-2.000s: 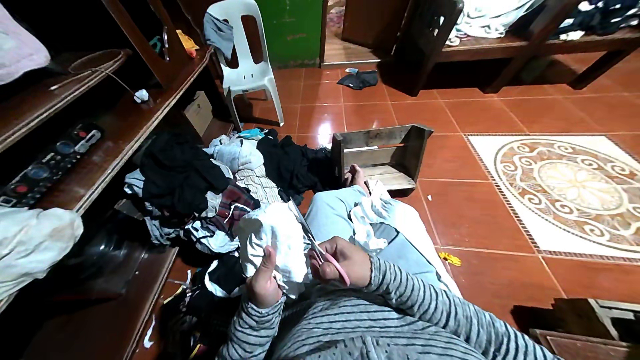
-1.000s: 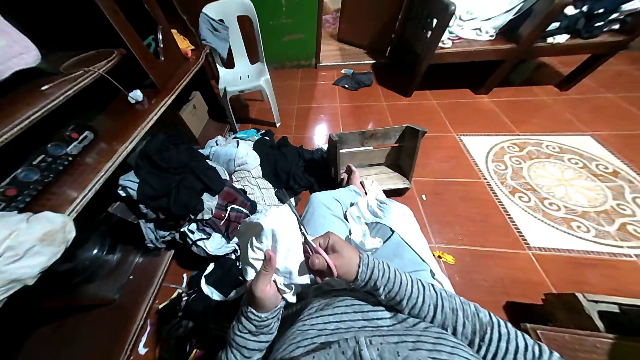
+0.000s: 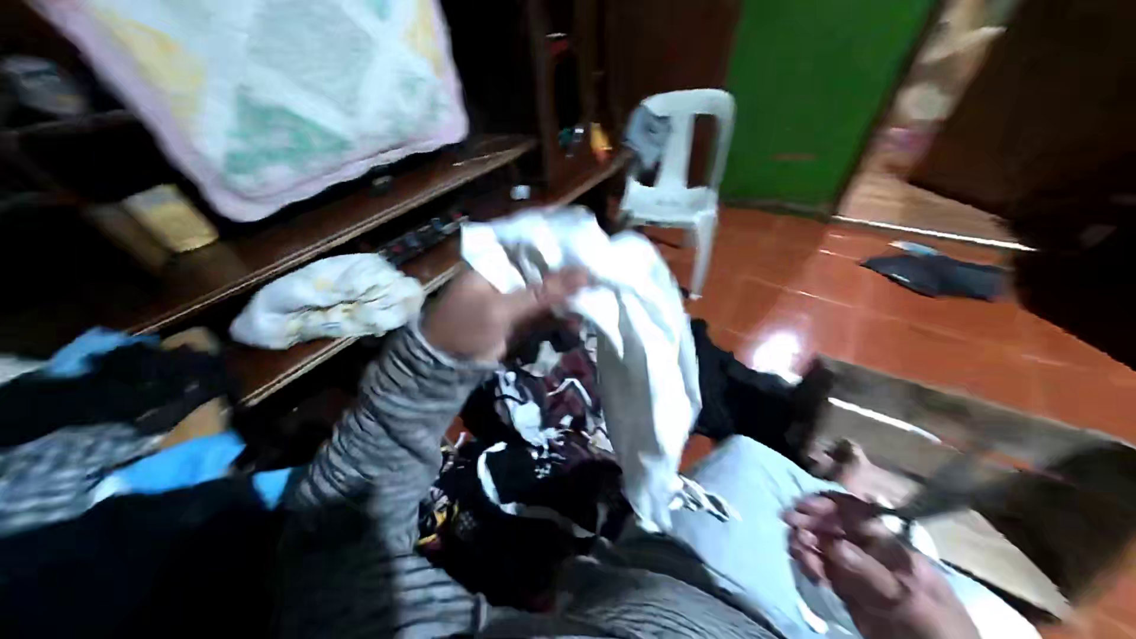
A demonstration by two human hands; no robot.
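Observation:
Raised at centre, my left hand (image 3: 501,311) grips a white cloth (image 3: 635,355), which hangs down from it over the dark clothes. My right hand (image 3: 856,555), at the lower right beside my leg in pale blue trousers (image 3: 741,515), holds a pair of scissors (image 3: 945,488). Their blades are blurred and point up and to the right, in front of the wooden crate. Below the white cloth lies a heap of dark and patterned clothes (image 3: 532,479) on the floor.
A wooden crate (image 3: 923,399) stands at the right. Behind the heap is a white plastic chair (image 3: 679,195). Wooden shelves (image 3: 293,262) run along the left, with a bundled white cloth (image 3: 328,300) on them. More clothes (image 3: 115,426) lie at far left; a dark cloth (image 3: 936,273) lies on the tiles.
My left hand has lifted the white cloth up and away from my lap. My right hand, with the scissors, has moved apart from the cloth to the right. The view has swung left.

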